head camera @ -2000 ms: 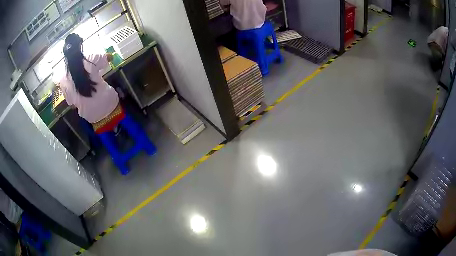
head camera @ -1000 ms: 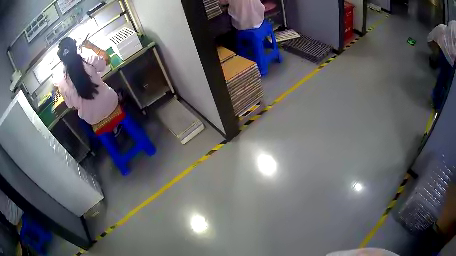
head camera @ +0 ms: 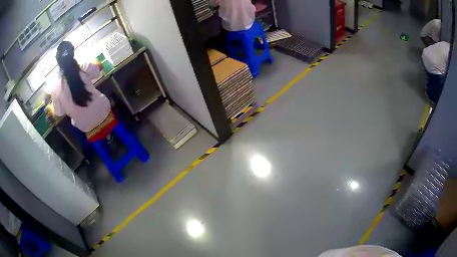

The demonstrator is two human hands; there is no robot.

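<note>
Neither of my hands can be made out. Nearest at the lower right stands a tall shiny stack of clear blister trays (head camera: 422, 193) on the floor beside the partition. A brown shape and dark parts, too dim to name, adjoin it at the right rim. A pale rounded shape (head camera: 362, 251), perhaps my own clothing, is cut off by the bottom edge.
A grey aisle floor has yellow-black lines. Left, a person (head camera: 86, 103) sits on a blue stool (head camera: 117, 152) at a lit bench with a white basket (head camera: 117, 49). Beyond are a cardboard pile (head camera: 234, 88), another seated person (head camera: 237, 14) and people at the right partition.
The view has shifted slightly, moving the scene left. At the far right, a person in white has shifted lower and a second one shows behind. The seated person's raised right arm has come down.
</note>
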